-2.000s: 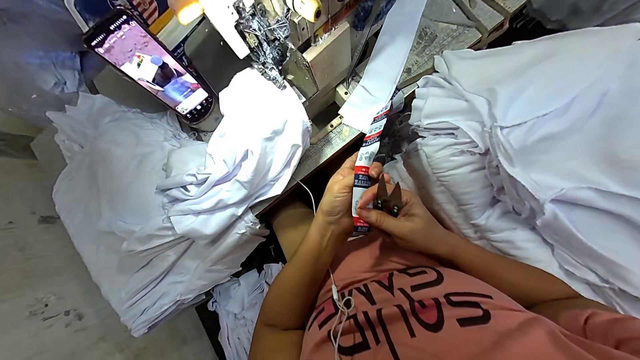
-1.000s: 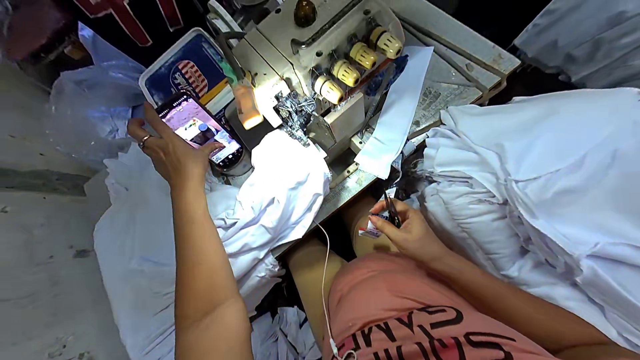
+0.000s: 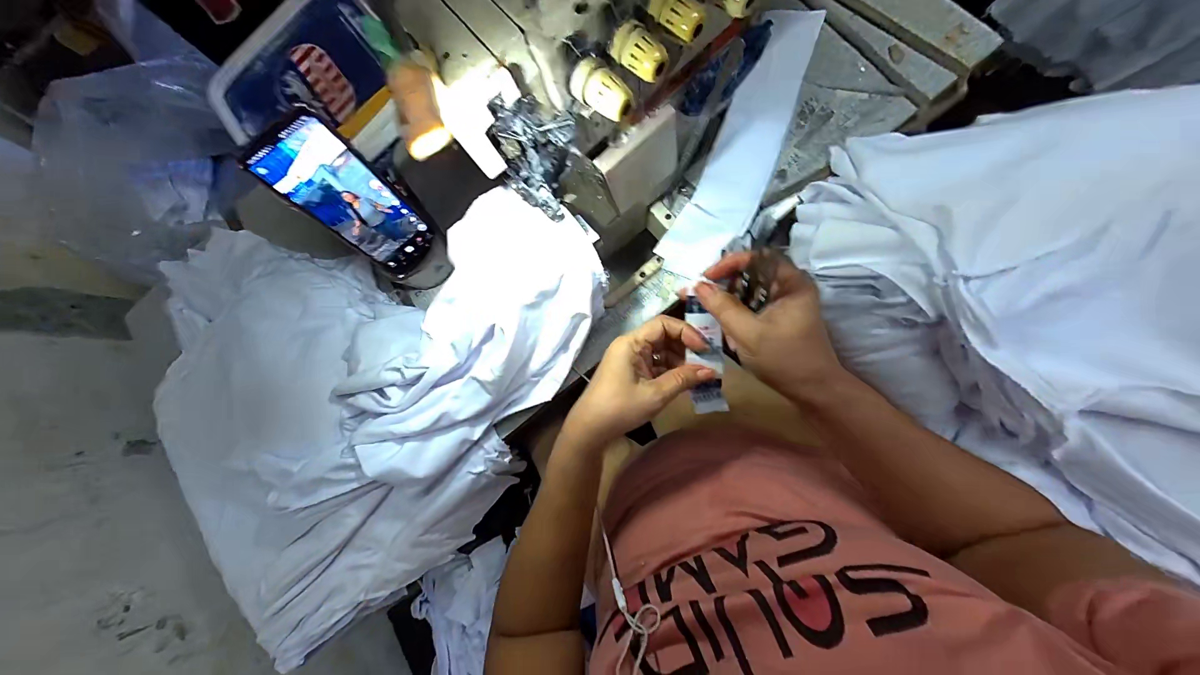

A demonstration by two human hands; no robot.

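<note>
My left hand [image 3: 647, 375] pinches a narrow strip of printed fabric labels [image 3: 705, 342] between thumb and fingers, above my lap. My right hand [image 3: 773, 314] holds the upper end of the same strip between thumb and forefinger. Dark thread snips [image 3: 753, 289] sit in the right hand, partly hidden by its fingers. Just beyond the hands, a long white strip [image 3: 745, 150] lies on the sewing machine table. White fabric [image 3: 525, 291] is bunched under the lit needle area of the industrial sewing machine [image 3: 534, 141].
A phone [image 3: 337, 197] with its screen lit leans left of the machine, before a blue container lid [image 3: 309, 75]. White fabric piles hang at the left [image 3: 281, 412] and right [image 3: 1059, 234]. A white earphone cable [image 3: 614, 572] hangs over my shirt.
My left hand has left the phone, which it touched one second ago, and now holds the label strip with my right hand. The phone's screen picture has changed.
</note>
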